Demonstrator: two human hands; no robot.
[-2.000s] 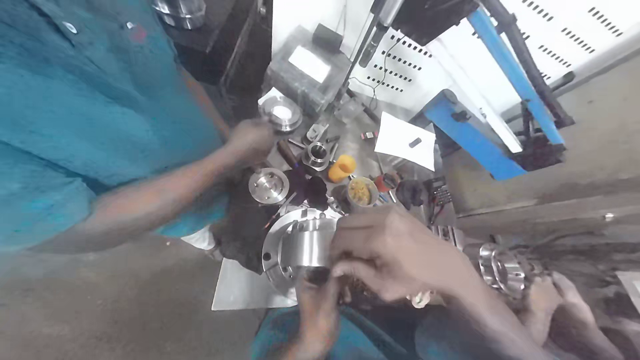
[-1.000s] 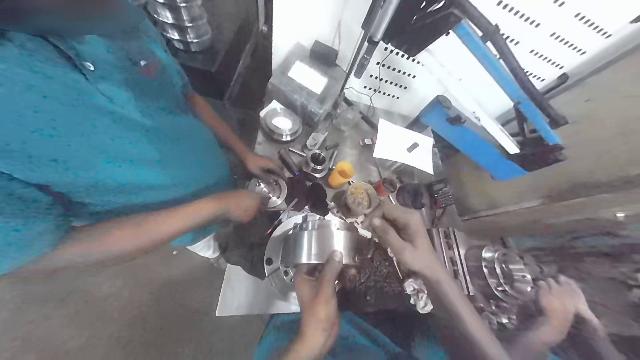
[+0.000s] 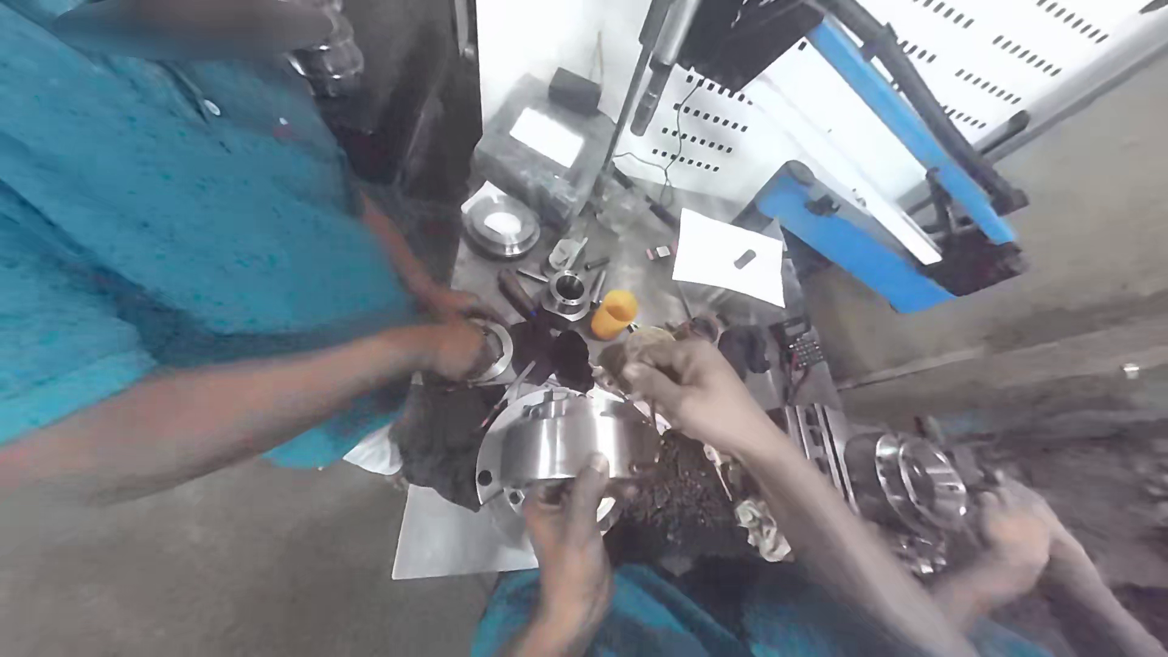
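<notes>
A thick, shiny machined metal ring (image 3: 570, 443) stands tilted on a wider round flange (image 3: 493, 456) in front of me. My left hand (image 3: 570, 529) grips its near side, the thumb on the outer wall. Beyond it, my right hand (image 3: 689, 388) is at a small round container (image 3: 650, 339), with the fingertips over or in it; whether they pinch anything is hidden. A yellow plastic cup (image 3: 614, 316) is just left of that container. Dark cloth (image 3: 552, 356) lies between the ring and a small bored metal part (image 3: 568, 290).
At the left, a co-worker's hands (image 3: 461, 347) are on a metal ring (image 3: 495, 351). Another person's hands (image 3: 1013, 525) touch a machined part (image 3: 917, 479) at right. A round metal disc (image 3: 502, 224), white paper (image 3: 730, 255) and a blue metal arm (image 3: 849, 242) are farther back.
My right hand has moved from the metal ring to the small container. The co-worker's hand has moved from near the metal disc down to the ring at the left.
</notes>
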